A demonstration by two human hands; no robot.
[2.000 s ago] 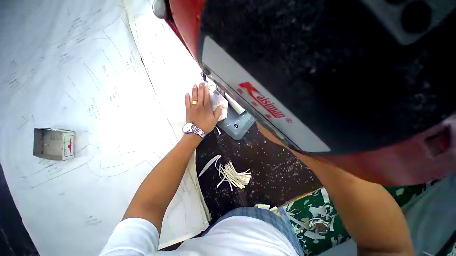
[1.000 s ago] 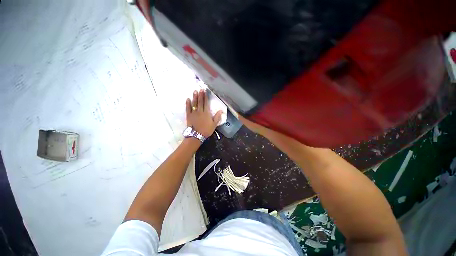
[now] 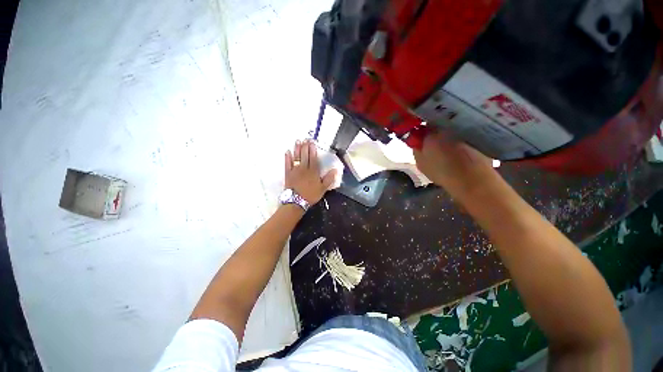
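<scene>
The red and black cutting machine (image 3: 436, 65) fills the upper right. My right hand (image 3: 443, 156) is on it, low beside the white brand label, with the fingers partly hidden by the motor body. The thin blade and standard (image 3: 344, 134) stand below the motor. The grey base plate (image 3: 367, 190) lies on the table under them. My left hand (image 3: 310, 173) lies flat, palm down, on the edge of the white fabric lay (image 3: 174, 240), just left of the blade, holding nothing. A white cut piece (image 3: 378, 158) lies right of the standard.
A small open box (image 3: 93, 195) rests on the lay at the left. A bundle of thin cream offcuts (image 3: 342, 270) and a thin white strip (image 3: 308, 250) lie on the dark table (image 3: 429, 240). Green floor with white scraps (image 3: 465, 320) shows at the lower right.
The machine has swung and shifted right in view, uncovering the standard, the cut piece and my right hand. My left hand stays flat on the lay near the blade.
</scene>
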